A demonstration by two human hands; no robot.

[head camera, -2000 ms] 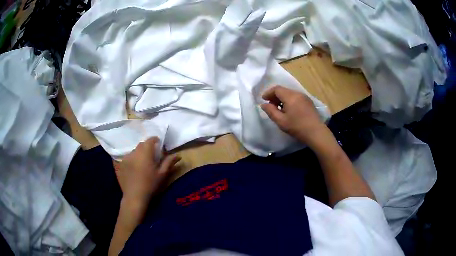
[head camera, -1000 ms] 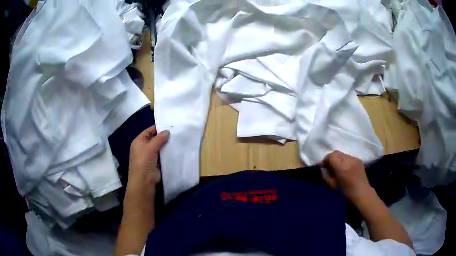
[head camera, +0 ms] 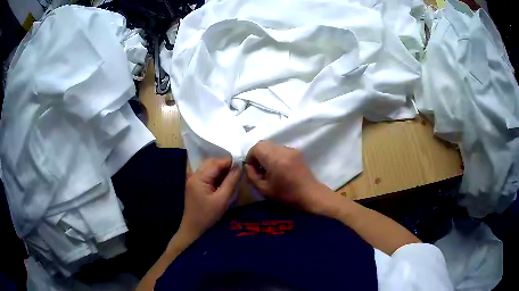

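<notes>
A white jacket [head camera: 296, 51] lies on the wooden table in front of me, its panels curving round a crumpled middle. My left hand [head camera: 213, 185] pinches the jacket's front edge between thumb and fingers, close to the apron. My right hand [head camera: 279, 170] is right beside it, fingers curled at the same edge. A small dark spot shows at its fingertips, a button or a tool tip; I cannot tell which. The fingers hide the pinched part of the cloth.
A heap of white jackets [head camera: 74, 113] is on the left and another white heap [head camera: 475, 102] on the right. Black hangers [head camera: 161, 68] lie at the upper left. Bare wood [head camera: 404, 153] shows right of the jacket. My navy apron [head camera: 273, 256] is at the bottom.
My hands have come together at the middle from opposite sides of the jacket. The two front edges, spread apart before, now meet at my fingers.
</notes>
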